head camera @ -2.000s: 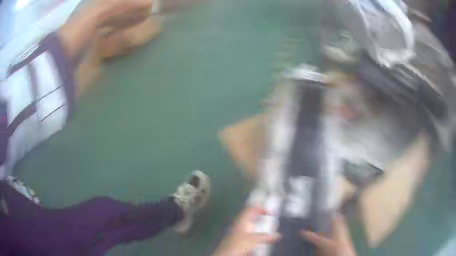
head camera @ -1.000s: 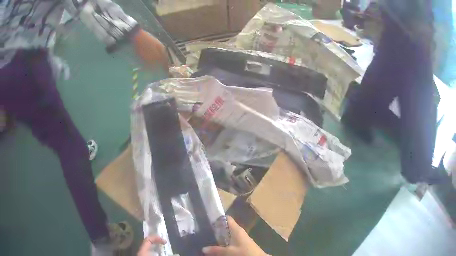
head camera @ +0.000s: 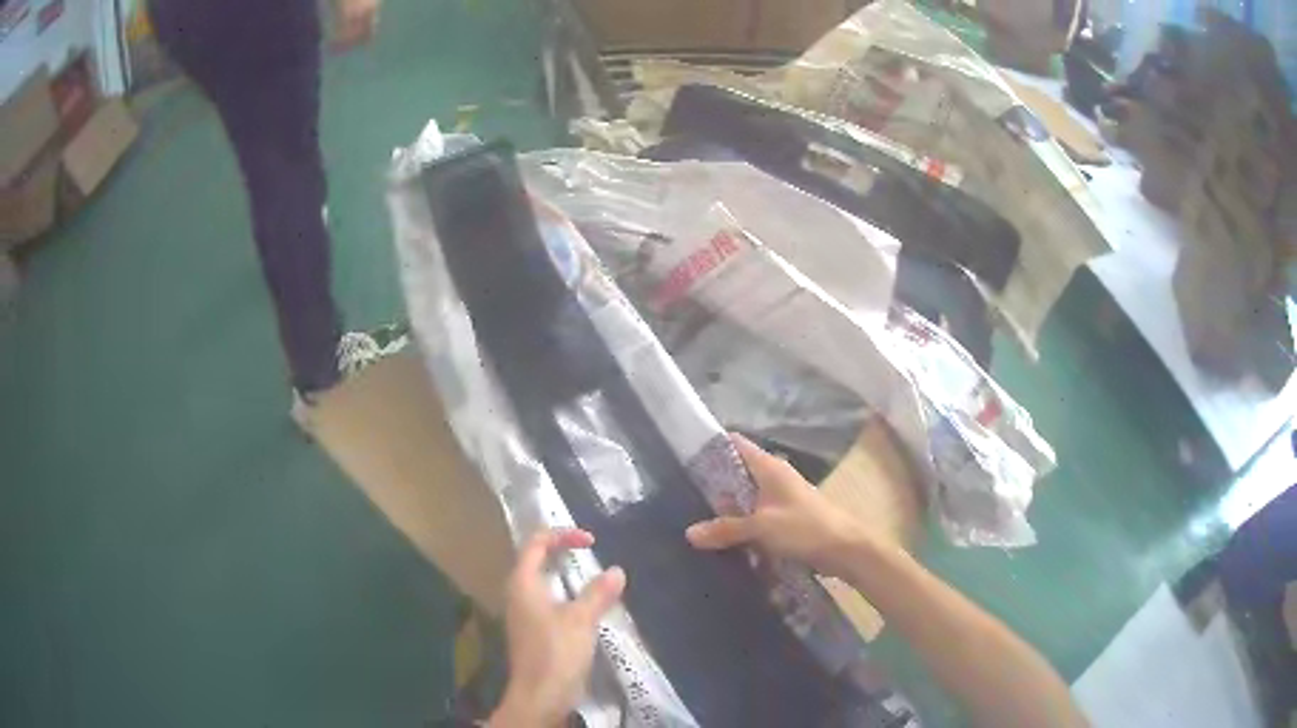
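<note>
A long black panel [head camera: 538, 320] lies on newspaper [head camera: 452, 341], running from the upper left towards the lower right. Its rectangular cutout [head camera: 603, 450] shows pale paper behind. My right hand [head camera: 782, 515] grips the panel's right edge and the newspaper, thumb on the black face. My left hand [head camera: 558, 626] is at the left edge, thumb and fingers apart over the newspaper; whether it grips the paper is hard to tell. The panel's near end reaches the bottom edge of the picture.
Behind lies another black panel [head camera: 839, 178] with a cutout on crumpled newspaper. Carton flaps [head camera: 406, 462] stick out beneath the work. A person's dark-clothed legs [head camera: 270, 171] stand at the upper left. Open brown cartons [head camera: 50, 164] are at the far left. More people are at the right edge.
The view has shifted, and both hands are now further up the picture with more panel showing below them. The person at the left now stands further back.
</note>
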